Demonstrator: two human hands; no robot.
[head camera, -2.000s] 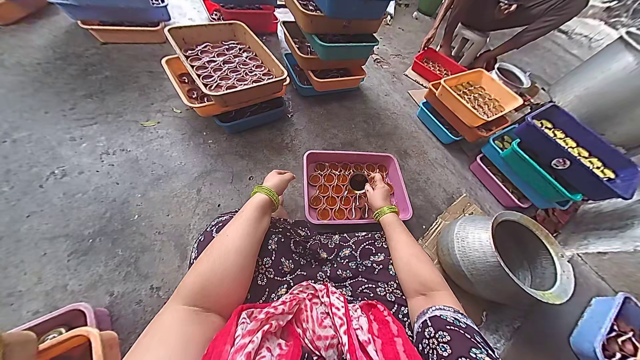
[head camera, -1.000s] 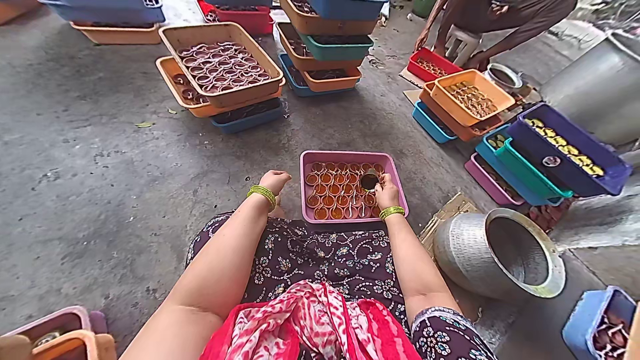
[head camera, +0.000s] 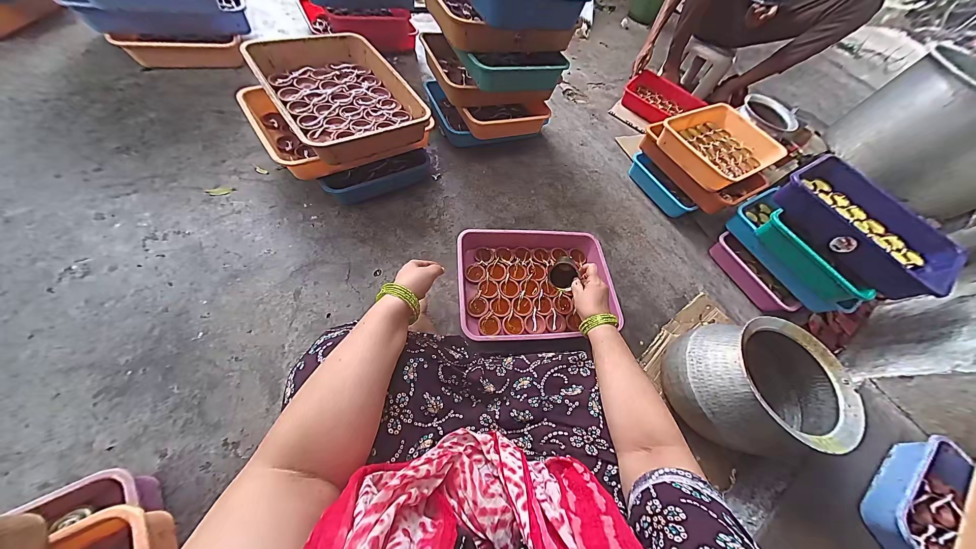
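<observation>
A pink plastic tray (head camera: 464, 305) stands on the floor before my knees. Rows of small round clay lamps (head camera: 501, 306) with white cotton wicks fill it, and many of them hold an orange-brown liquid. My right hand (head camera: 591, 290) grips a small metal cup (head camera: 564, 274) over the tray's right side, its dark opening towards me. To the left of the tray, my left hand (head camera: 419, 277) rests near my knee with its fingers curled together; whether they hold anything small cannot be told.
Beyond are stacked trays of lamps (head camera: 335, 103) and a taller stack (head camera: 512, 72). At right stand a metal pot (head camera: 705, 385) on cardboard, orange (head camera: 762, 141) and purple (head camera: 877, 221) tubs, and a seated person (head camera: 793, 30). A blue tub (head camera: 888, 484) sits lower right.
The cup in my right hand has moved from over the tray's upper middle to its right side. More lamps near the tray's right side show orange liquid. My left hand has stayed beside the tray.
</observation>
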